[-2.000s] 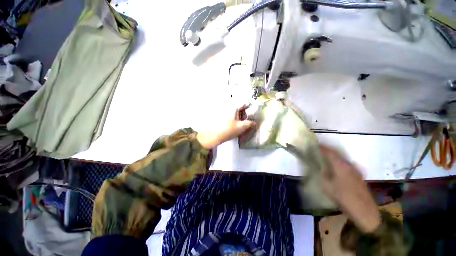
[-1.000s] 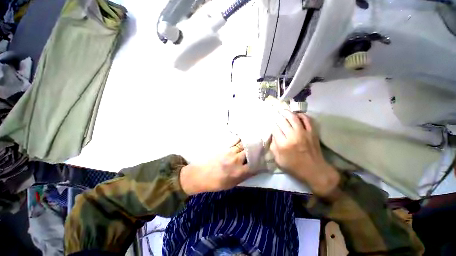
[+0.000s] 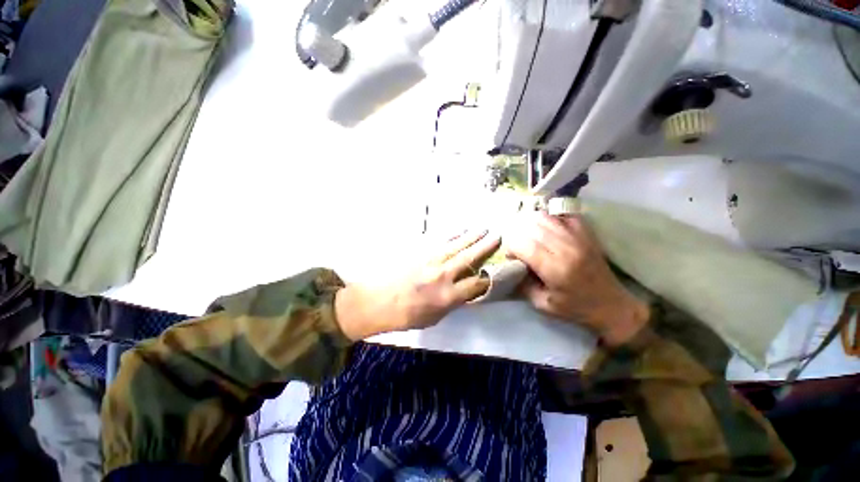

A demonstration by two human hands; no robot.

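A pale sage-green garment piece [image 3: 693, 273] lies on the machine bed, from the needle area out to the right table edge. Its near end, folded or rolled, is between my hands just below the presser foot [image 3: 500, 175]. My left hand [image 3: 429, 290] holds the left side of this end with the fingers pointing at the foot. My right hand [image 3: 575, 273] grips the cloth on the right, close to the small cream knob [image 3: 564, 205]. The cloth right under the foot is washed out by glare. Some fingertips are hidden in the cloth.
The white sewing machine head [image 3: 651, 104] with its cream tension dial [image 3: 688, 125] stands above my hands. A lamp [image 3: 377, 85] is left of the needle. A stack of sage-green pieces [image 3: 113, 151] lies at the left. Orange-handled scissors [image 3: 851, 325] show partly at the right edge.
My right hand has come from the lower right to the cloth near the foot. The piece now spreads right across the bed. In the last second both hands shifted slightly and the near end looks more folded.
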